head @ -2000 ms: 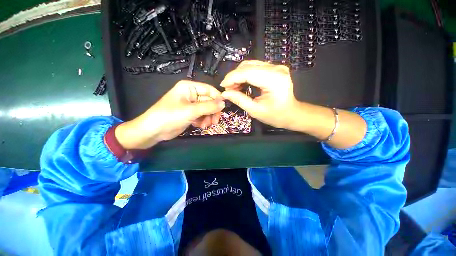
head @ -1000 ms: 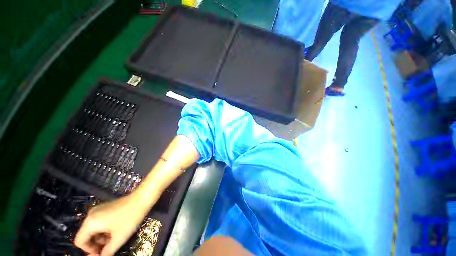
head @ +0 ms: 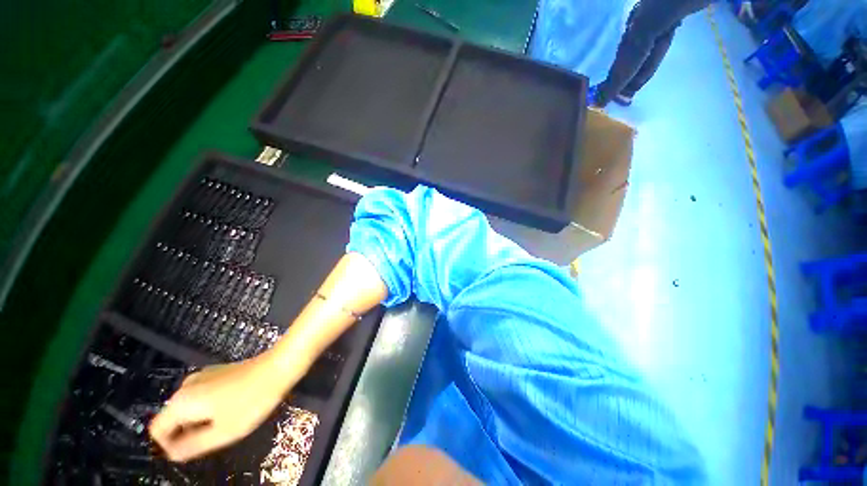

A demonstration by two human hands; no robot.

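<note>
My right hand (head: 223,408) is over the lower left of the divided black tray (head: 366,365), above the jumbled black plastic parts (head: 95,418). Its fingers are curled inward, and whether they hold anything is hidden. A heap of tiny gold-coloured pins (head: 290,446) lies beside the hand, at the tray's edge nearest my body. Past the divider, finished black pieces (head: 214,271) with small shiny spots lie in several close rows. My left hand is out of the picture.
An empty black two-compartment tray (head: 371,90) lies beyond the working tray, over an open cardboard box (head: 608,176). My blue right sleeve (head: 523,332) fills the middle. A person's legs (head: 651,43) stand on the blue floor near a yellow-striped line. Blue stools (head: 841,289) stand at the right.
The view has swung to the right. My two hands were together over the tray; now only my right hand shows, over the black parts. The person's legs have shifted up in the picture.
</note>
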